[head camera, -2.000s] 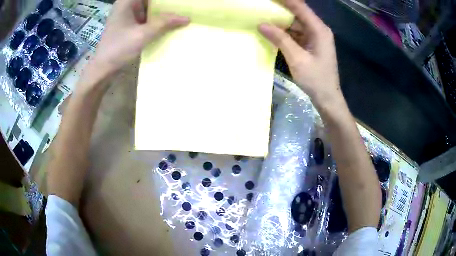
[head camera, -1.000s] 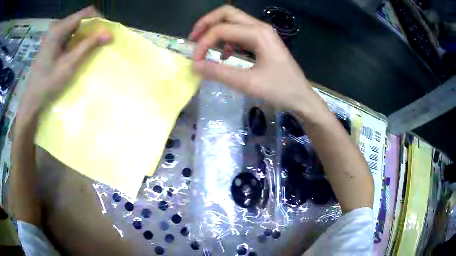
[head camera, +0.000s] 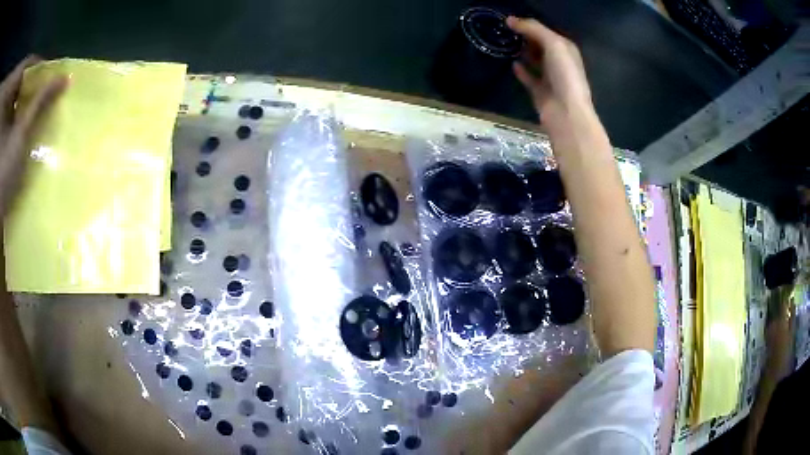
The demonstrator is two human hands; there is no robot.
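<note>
My left hand [head camera: 27,133], partly cut off by the left edge, holds a yellow sheet [head camera: 93,178] that hangs flat. My right hand [head camera: 551,71] reaches over the dark surface, with its fingers at the right rim of a round black part [head camera: 488,32]. A clear pack of black discs [head camera: 460,253] lies in front of me, its discs in rows. Loose black discs [head camera: 366,327] lie left of the pack, some with light spots. A rolled clear film [head camera: 311,231] lies beside them. Left of it is a clear sheet with small black dots [head camera: 213,391], partly behind the yellow sheet.
The dark surface [head camera: 337,40] runs along the far side of the white-edged board [head camera: 400,115]. A pale metal bar [head camera: 737,120] stands at the upper right. Yellow sheets [head camera: 719,311] lie at the right. A person's arm [head camera: 774,355] shows at the far right.
My left hand has carried the yellow sheet left. My right hand has let go of the sheet and moved up and right to the round black part. The view has shifted right, uncovering the disc pack.
</note>
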